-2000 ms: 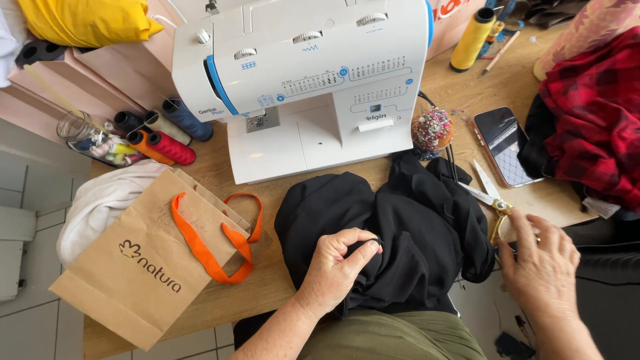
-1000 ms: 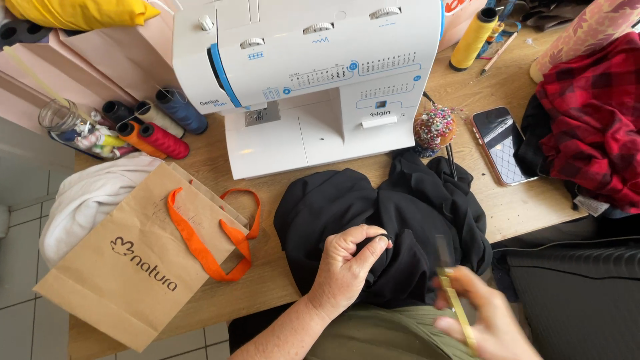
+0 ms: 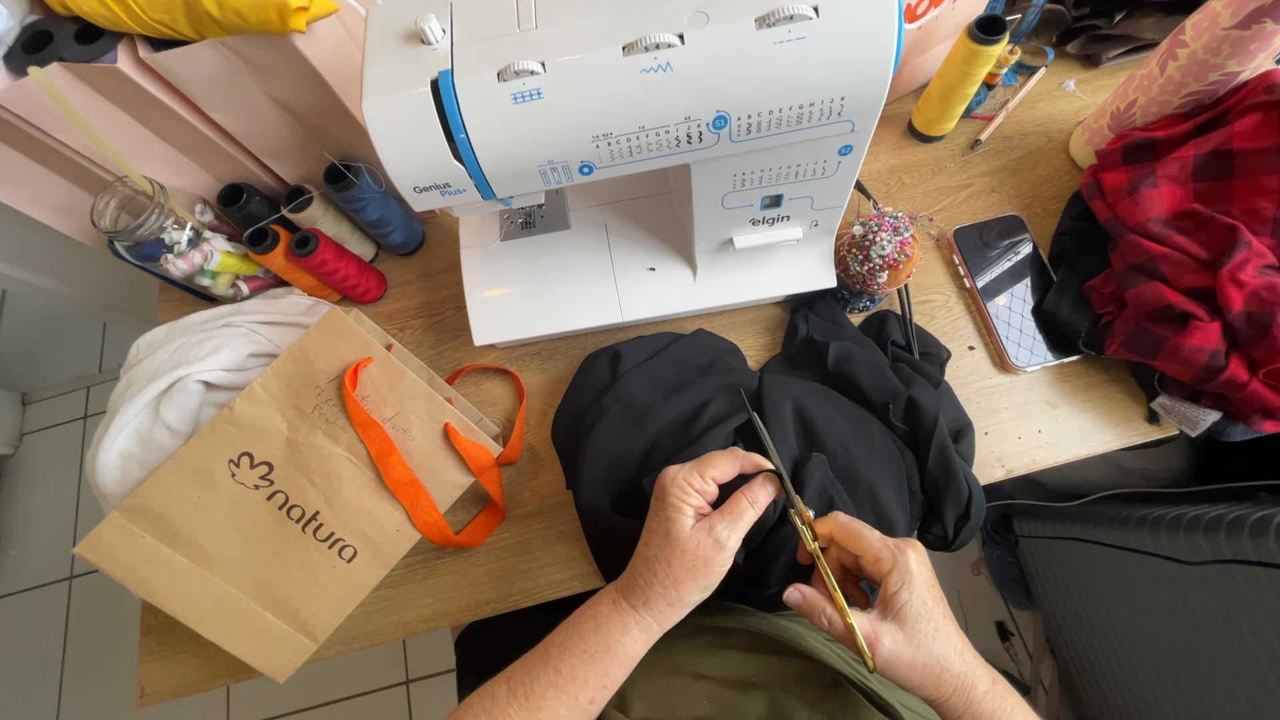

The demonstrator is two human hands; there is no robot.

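Black fabric (image 3: 860, 420) lies bunched at the table's front edge and hangs over my lap. My left hand (image 3: 700, 520) pinches a bit of it between thumb and forefinger. In my right hand (image 3: 880, 600) is a pair of scissors with gold handles (image 3: 830, 580). Their blades (image 3: 768, 440) point up and away from me, right beside my left fingertips, and look nearly closed. Whether fabric lies between the blades cannot be told. Behind the fabric stands a white sewing machine (image 3: 640, 130).
A paper bag (image 3: 250, 500) with orange handles and white cloth (image 3: 200, 380) are on the left, below thread spools (image 3: 340, 265) and a glass jar (image 3: 135, 215). Right of the machine are a pincushion (image 3: 878, 255), a phone (image 3: 1010, 290), a yellow spool (image 3: 958, 78) and plaid cloth (image 3: 1190, 250).
The scissors lay on the table at the right two seconds ago; my right hand has taken them and brought them left to my left fingertips. My left hand still pinches the fabric.
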